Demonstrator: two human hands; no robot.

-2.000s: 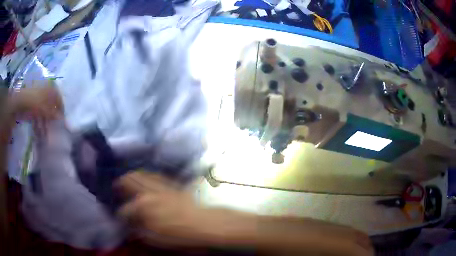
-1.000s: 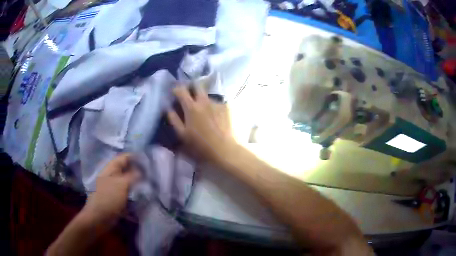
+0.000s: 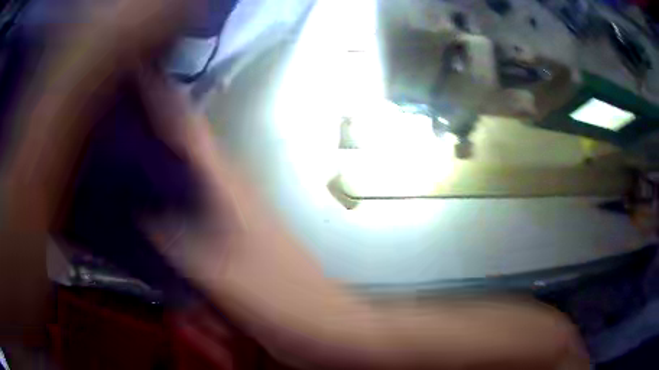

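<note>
A dark navy-purple cloth (image 3: 126, 173) shows at the left, between my two arms. My right hand (image 3: 209, 231) is strongly blurred against its right side; its fingers cannot be made out well enough to tell a grip. My left arm rises along the left edge, and my left hand (image 3: 148, 29), blurred at the top left, lies over the upper part of the dark cloth. Its fingertips are not distinct. A pale cloth piece with a dark edge (image 3: 195, 56) lies just right of my left hand.
The sewing machine (image 3: 433, 65) stands at the upper right, its lamp glaring over the needle area. Its green panel (image 3: 607, 115) has a lit screen. The white table's rounded front edge (image 3: 462, 283) runs below. Red material (image 3: 94, 329) shows at the lower left. Blurred scissors (image 3: 639, 209) lie at the right.
The pale garment pieces have mostly left the view, and dark cloth now shows at the left. My left hand has moved up; my right hand has moved down and left. The view has shifted.
</note>
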